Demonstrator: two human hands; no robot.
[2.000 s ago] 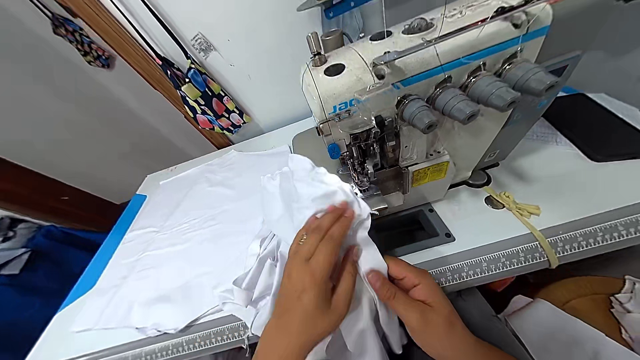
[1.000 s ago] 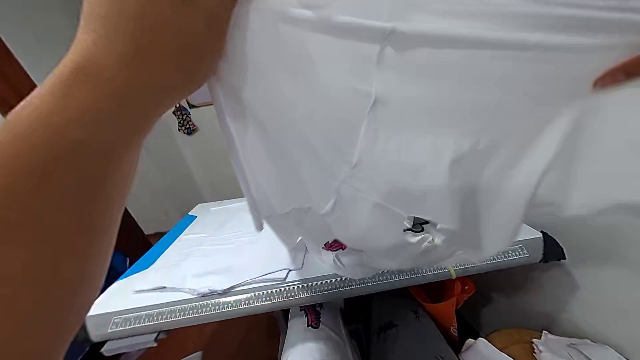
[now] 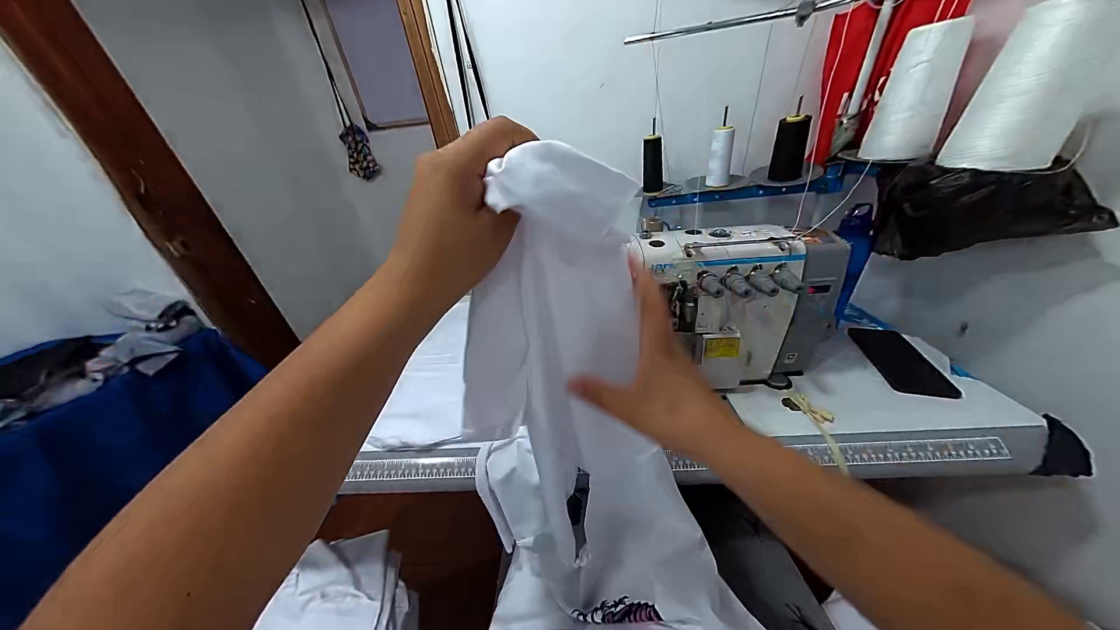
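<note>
My left hand (image 3: 464, 197) grips the upper edge of a white fabric garment (image 3: 573, 297), raised in front of the table. The cloth hangs down in folds, with dark printed designs on its lower part. At its right side is my right hand (image 3: 652, 372), fingers spread and slightly blurred, near or touching the cloth. Behind that hand stands a white overlock sewing machine (image 3: 752, 306), partly hidden by the garment. More white fabric (image 3: 429, 385) lies on the table left of the hanging cloth.
A measuring tape strip (image 3: 910, 451) runs along the table's front edge. A black phone (image 3: 906, 360) lies at the right. Thread spools (image 3: 720, 157) stand behind the machine. Folded white cloth (image 3: 337, 582) sits below the table, and a blue cloth-filled container (image 3: 131, 437) is at the left.
The garment, spread wide between my raised hands a second ago, now hangs narrow and gathered from my left hand. My right hand has come in beside it. The view has shifted strongly.
</note>
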